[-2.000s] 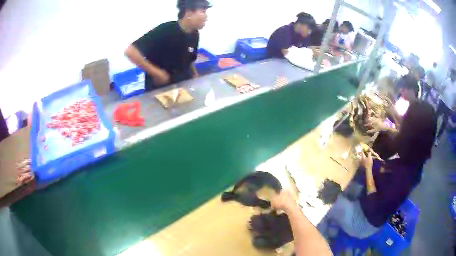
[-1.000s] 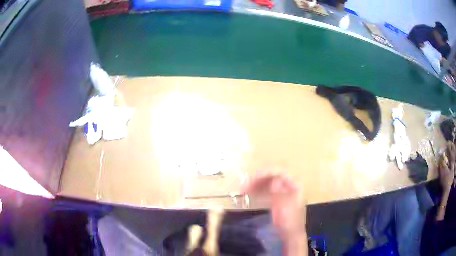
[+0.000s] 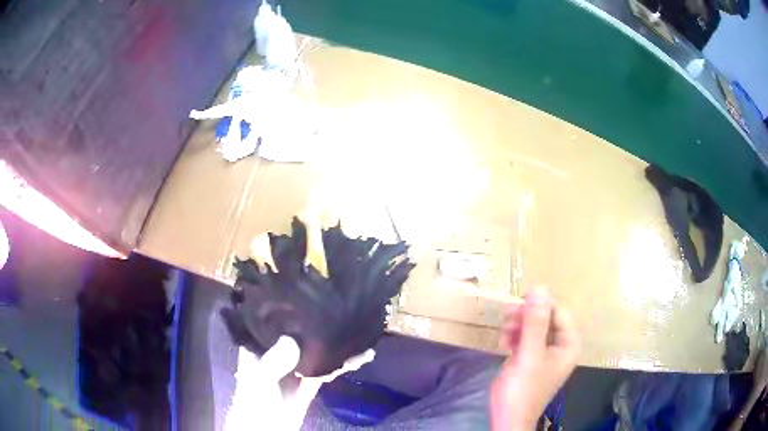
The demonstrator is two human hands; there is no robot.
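Note:
My left hand (image 3: 274,383), in a white glove, holds a black spiky part (image 3: 324,295) over the bench's near edge. Two tan pieces (image 3: 317,248) stick up from its far side. My bare right hand (image 3: 539,349) is to the right of it, its thumb and fingers pinched on a thin pale stick (image 3: 493,293). The stick points left towards a small white dish (image 3: 459,266) on a cardboard pad (image 3: 455,311). Glare hides whether the stick's tip touches the dish.
The heat box (image 3: 109,109) stands at left, its opening glowing. A white bottle (image 3: 274,38) and spare gloves (image 3: 265,114) lie beside it. A black curved part (image 3: 692,223) and white gloves (image 3: 731,290) lie at right. A blue-edged crate (image 3: 126,337) of black parts is below left.
The view has swung from the far right back to the bench. The spiky part has risen into view in my gloved left hand. My right hand now holds the stick near the dish.

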